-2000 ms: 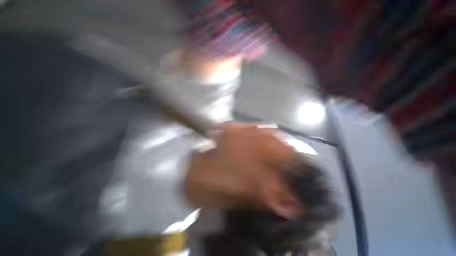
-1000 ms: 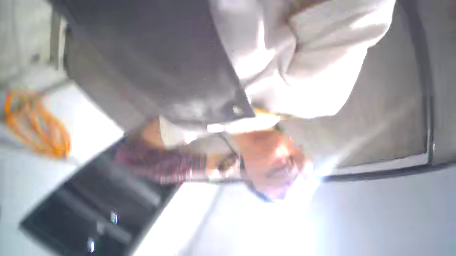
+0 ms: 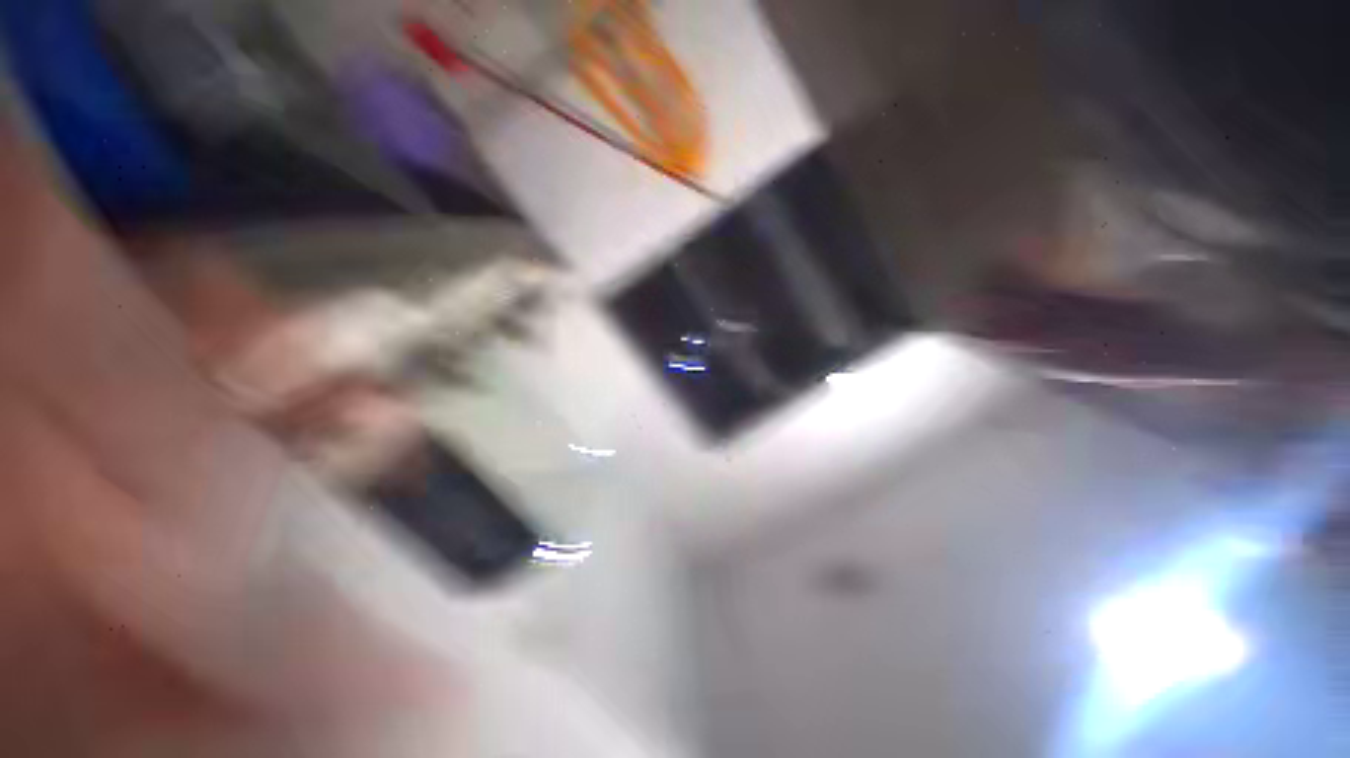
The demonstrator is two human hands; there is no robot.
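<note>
The view is tilted and badly blurred. A large skin-coloured shape, seemingly part of a hand very close to the camera, fills the left side. I cannot tell whether it is my left or right hand, or whether it holds anything. Its fingers are not distinct. A dark reddish blur, perhaps the checked sleeve, lies at the right, with no clear hand at its end. Dark grey-black fabric shows at the top right.
An orange coil is on a white wall, beside a thin red-ended pole. Blue and purple shapes, perhaps buckets, are top left. A dark panel is central; a bright light glares lower right.
The view has swung, so the coil and dark panel sit further right and higher. The skin-coloured shape now fills the left; the hands and pale cloth seen mid-view before are no longer clear.
</note>
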